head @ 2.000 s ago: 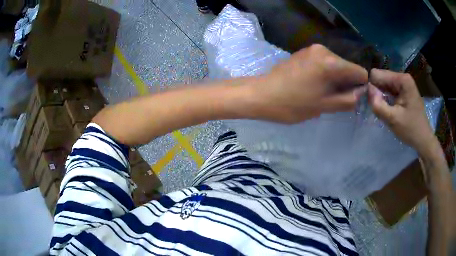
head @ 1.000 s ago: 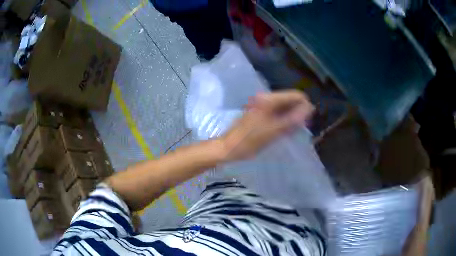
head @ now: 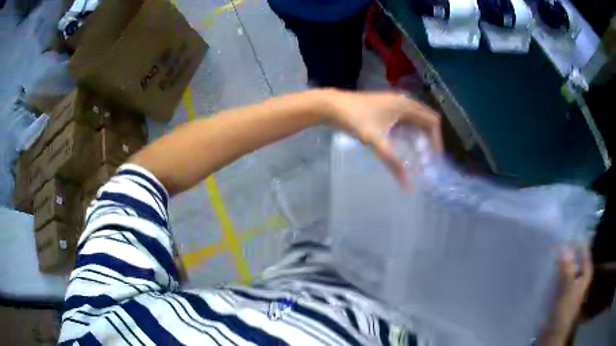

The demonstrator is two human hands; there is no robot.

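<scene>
A milky, see-through air-column bag (head: pixel 466 250) hangs in front of my body, with its crumpled shiny film edge along the top. My left hand (head: pixel 395 128) is at its upper left, with thumb and fingers curved around the crumpled film. My right hand (head: pixel 573 284) grips the bag's right side low down, near the right of the picture. The bag partly hides that palm, and the hand is somewhat blurred. The bag's lower part blurs over my striped shirt.
A dark green-topped bench (head: pixel 500 101) is at upper right, with white-and-black devices (head: pixel 452 20) at its far end. A person's dark legs (head: pixel 331 57) stand beyond my left arm. A large carton (head: pixel 145 64) and stacked brown boxes (head: pixel 61 182) are left.
The bag's wide face now spans between my hands. My left hand has moved from the pinch with my right hand to the bag's upper left. My right hand is lower.
</scene>
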